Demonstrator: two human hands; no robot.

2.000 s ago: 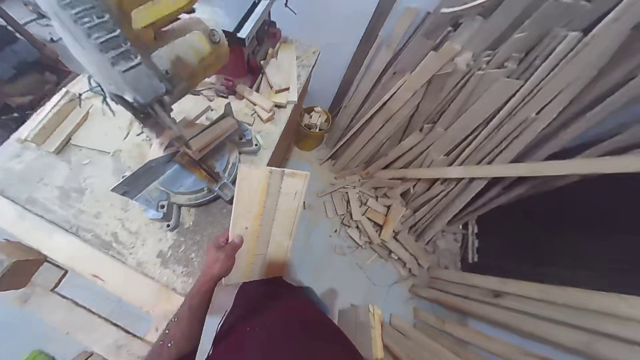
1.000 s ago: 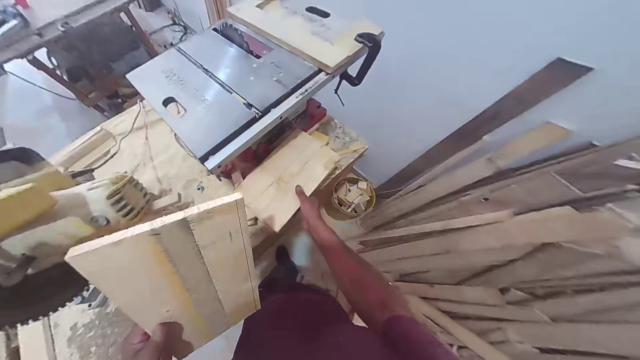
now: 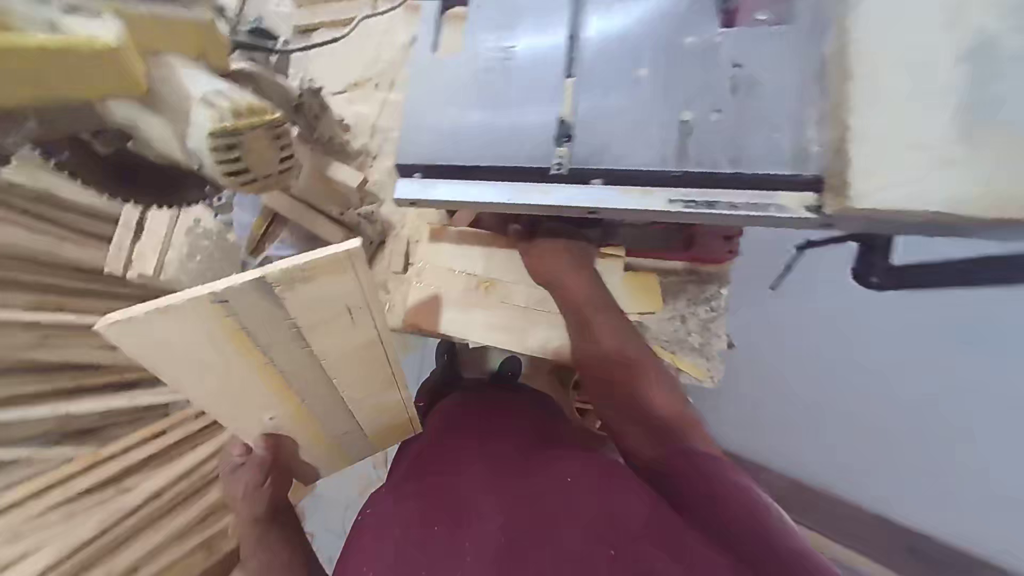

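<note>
My left hand point(image 3: 260, 472) grips the lower edge of a glued-up wooden panel point(image 3: 272, 352), made of joined boards with a grey strip and a yellow streak. The panel tilts at the left of the view. My right hand point(image 3: 552, 252) reaches to the far edge of a second wooden panel point(image 3: 488, 292), which lies on the bench under the front rail of a table saw point(image 3: 640, 96). The fingertips are hidden in shadow below the rail, so whether they grip anything does not show.
A miter saw point(image 3: 240, 140) with its toothed blade point(image 3: 128, 176) bare stands at the upper left, near offcuts point(image 3: 308, 212). Long boards point(image 3: 96, 480) are stacked at the lower left. A black clamp point(image 3: 880, 264) hangs under the wooden board point(image 3: 928, 112) at right. Sawdust point(image 3: 696, 304) covers the bench corner.
The view has swung strongly, toward the table saw. My right hand, on the near panel's edge one second ago, now reaches under the saw's rail. My left hand still holds its panel.
</note>
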